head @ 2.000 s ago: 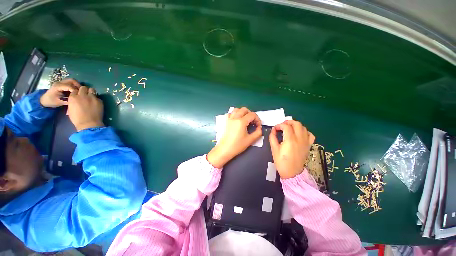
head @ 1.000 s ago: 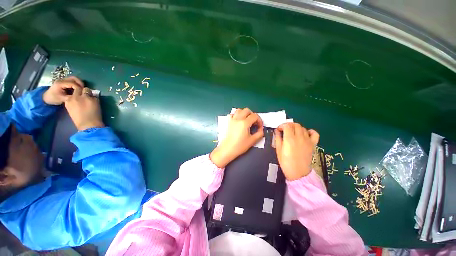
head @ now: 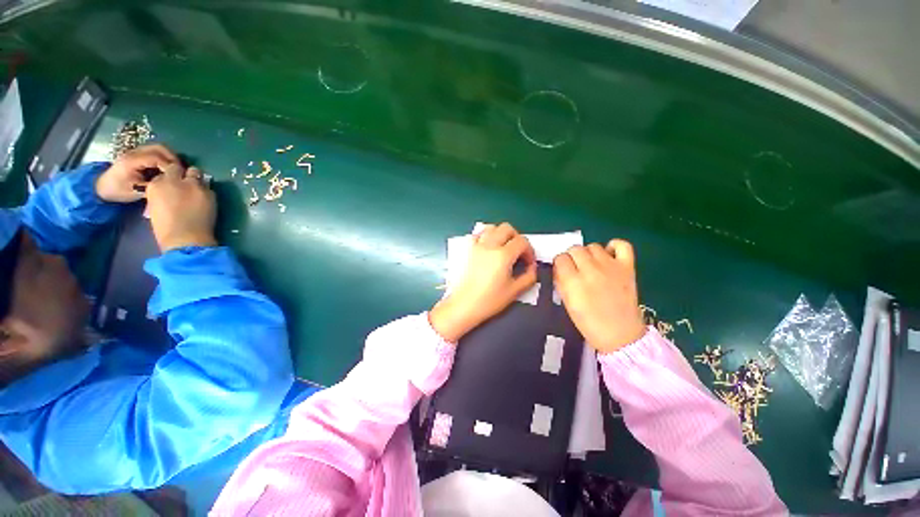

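Observation:
A black panel (head: 494, 374) with pale patches lies in front of me, its near end close to my body, on white sheets (head: 590, 404) that show at its far end and right side. My left hand (head: 492, 281) rests at the panel's far edge, its thumb and finger bent together. My right hand (head: 601, 291) lies over the panel's far right corner with its fingers curled down. Any small part between my fingertips is too hidden to tell.
Tan slivers (head: 744, 389) lie in piles at the right, beside a clear plastic bag (head: 815, 348) and stacked housings (head: 888, 404). At the left, a person in blue sleeves (head: 217, 374) works on another black panel (head: 131, 268). A metal rail runs along the far side.
My right hand has turned, and its fingers now curl over the panel's top right corner. My right forearm has shifted right and covers the tray beside it. My left hand has barely moved.

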